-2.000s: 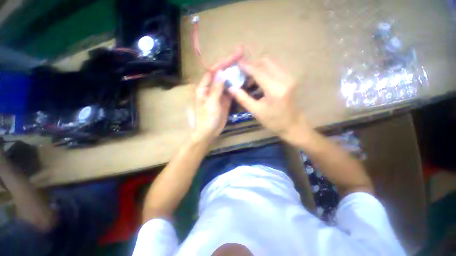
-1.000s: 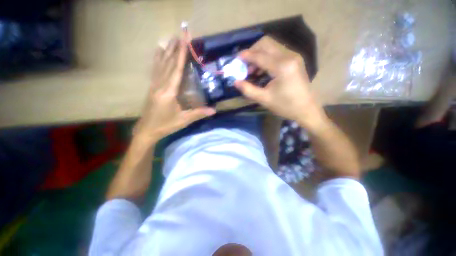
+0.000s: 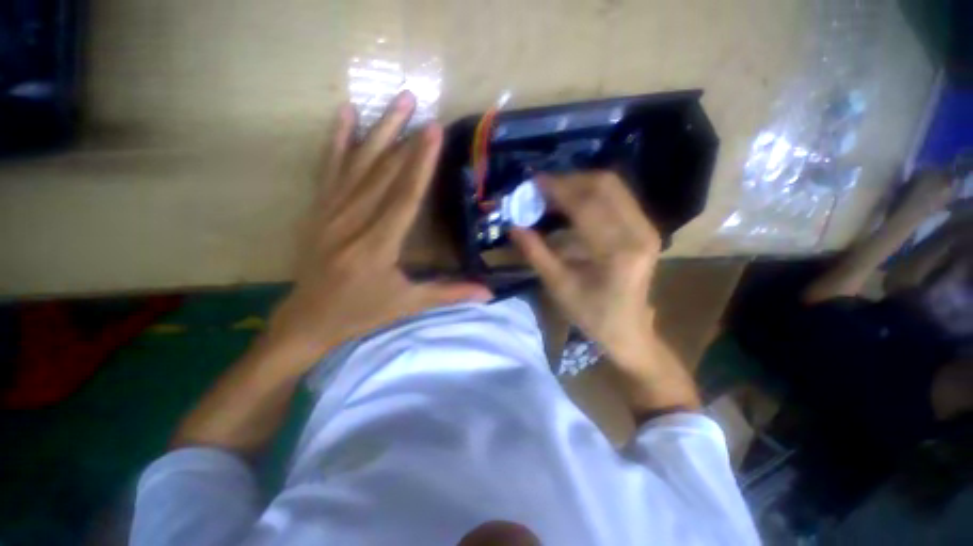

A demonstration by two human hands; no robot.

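A black plastic housing (image 3: 683, 160) lies open side up on the tan bench in front of me. A white round disc (image 3: 524, 204) is at its left part, with red and yellowish wires (image 3: 483, 155) running up over the housing's far edge to a small white tip. My right hand (image 3: 597, 240) pinches the disc between thumb and fingers. My left hand (image 3: 368, 229) is spread with fingers apart beside the housing's left end, its thumb near the front edge. It holds nothing visible. The picture is blurred.
Clear tape (image 3: 395, 85) is on the bench (image 3: 213, 181) beyond my left fingers. Crinkled clear plastic (image 3: 795, 176) lies at right. Another dark housing (image 3: 37, 75) is at far left. A cardboard box (image 3: 688, 309) with small parts is below the bench edge. Another person (image 3: 854, 352) is at right.
The view has shifted. Two seconds ago both hands held the disc together; then my left hand moved to the housing's left end. My right hand stays on the disc over the housing.
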